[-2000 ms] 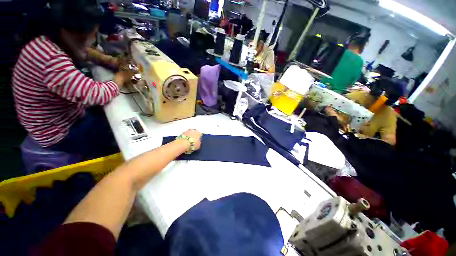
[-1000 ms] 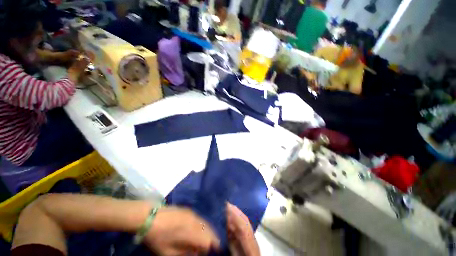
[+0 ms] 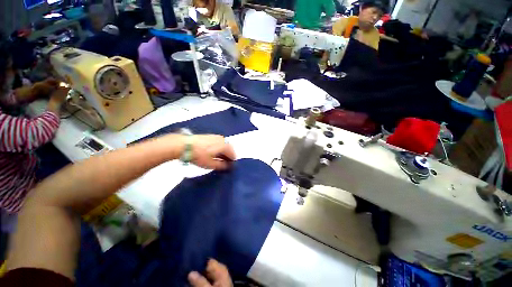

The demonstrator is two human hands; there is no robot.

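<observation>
A large navy cut piece (image 3: 241,202) with a rounded end lies on the white table left of the needle area and hangs over the front edge. My left hand (image 3: 210,151), with a bracelet, pinches its far edge. My right hand (image 3: 210,274) is at the bottom edge, partly cut off, on the near part of the piece; whether it grips cloth is not clear. The white sewing machine (image 3: 393,185) stands at the right, its lamp lighting the piece's right edge. A flat navy panel (image 3: 224,120) lies beyond my left forearm, partly hidden by it.
A beige-yellow machine (image 3: 104,87) and a person in striped sleeves (image 3: 28,134) are at the left. Stacked navy pieces (image 3: 252,92) lie at the table's far side. A red cloth (image 3: 414,134) is behind the machine arm. A lit smartphone (image 3: 412,274) lies at the lower right.
The view has turned right. My left hand has moved from the flat panel to the rounded piece, now at its far edge. The folded point seen earlier on the piece now lies flat.
</observation>
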